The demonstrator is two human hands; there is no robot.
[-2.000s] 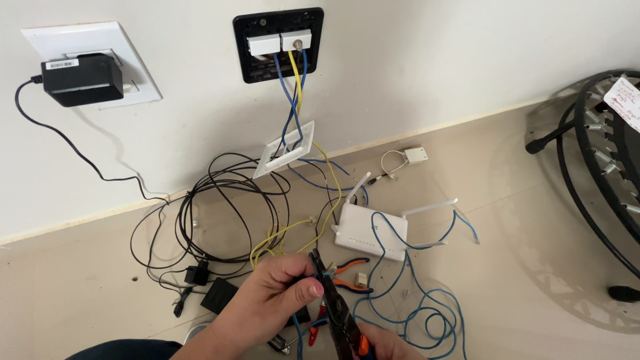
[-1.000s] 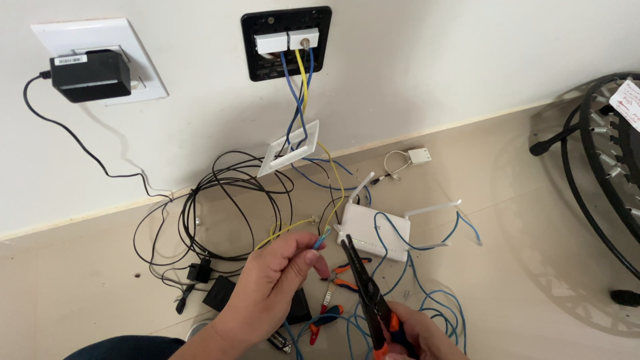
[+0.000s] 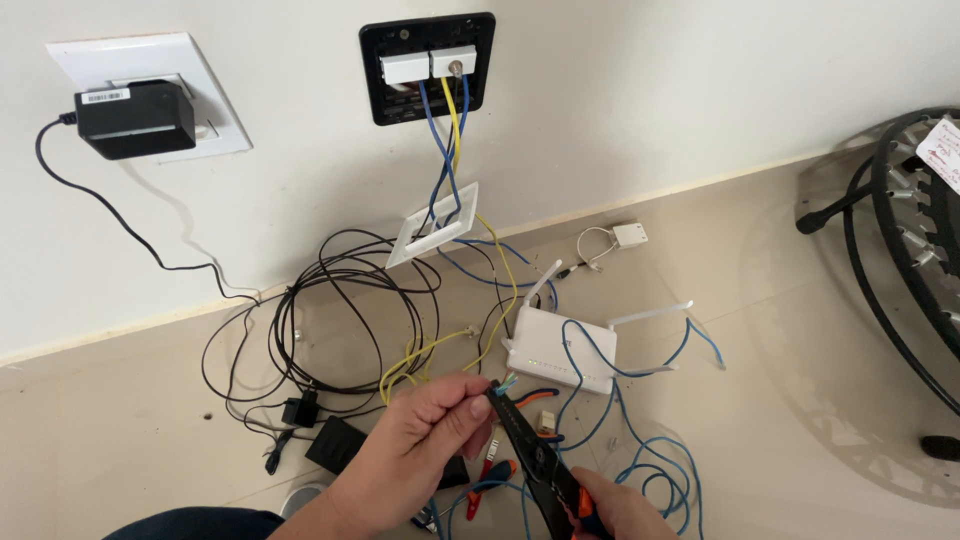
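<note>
My left hand (image 3: pixel 431 431) pinches the end of a blue network cable, whose fanned coloured wires (image 3: pixel 507 385) stick out past the fingertips. My right hand (image 3: pixel 619 506) grips the orange and black handles of a black wire-stripping tool (image 3: pixel 536 454). The tool's tip touches the cable end beside my left thumb. Just beyond lies a white router (image 3: pixel 562 346) with raised antennas, and blue cable (image 3: pixel 660 469) loops over and beside it. Under my hands are orange-handled pliers (image 3: pixel 536 395), a small beige connector block (image 3: pixel 547 421) and a red and blue-black tool (image 3: pixel 491 480), partly hidden.
A black wall box (image 3: pixel 427 105) holds white jacks with blue and yellow cables passing through a hanging white frame (image 3: pixel 469 206). A black adapter (image 3: pixel 135 120) sits in a wall outlet. Coiled black cable (image 3: pixel 281 337) lies left; a small trampoline (image 3: pixel 892 217) stands right.
One second ago the tool's tip was apart from the cable end in my left hand; now it touches it. The fanned wires show more plainly.
</note>
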